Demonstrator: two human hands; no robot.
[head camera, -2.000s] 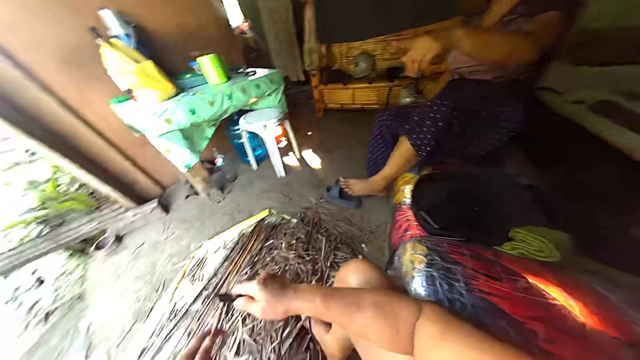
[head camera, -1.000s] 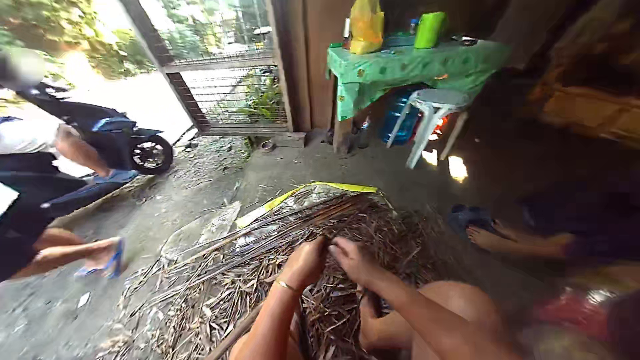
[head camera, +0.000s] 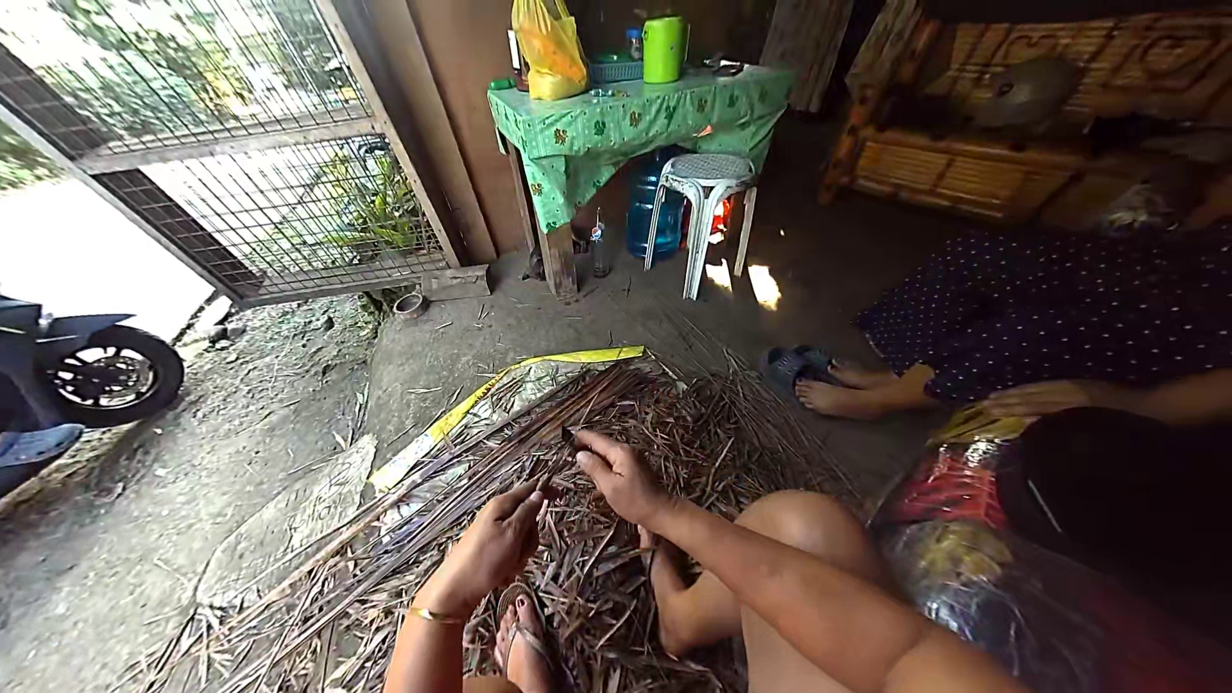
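Note:
Dry brown leaf strips and thin stalks (head camera: 674, 423) lie in a heap on the floor around my feet. Over its middle, my left hand (head camera: 505, 539), with a gold-coloured bracelet at the wrist, has its fingers closed on the end of a thin stalk. My right hand (head camera: 621, 481) is just above and to the right, gripping a small dark object (head camera: 569, 439), perhaps a blade, most of it hidden by the fingers. A small gap shows between the two hands. Long stalks (head camera: 385, 568) run from the heap toward the lower left.
A yellow-edged sack (head camera: 433, 433) lies under the heap. Beyond are a cloth-covered table (head camera: 635, 120), a white stool (head camera: 707, 173) and a water jug (head camera: 647, 207). A person's bare feet (head camera: 866, 385) and a plastic-wrapped bundle (head camera: 972, 549) are at the right. A motorcycle wheel (head camera: 106, 375) is at the left.
The view has swung left, then partly back right. My hands, close together one second ago, are now slightly apart. The person at the left has mostly left the view; only a foot shows.

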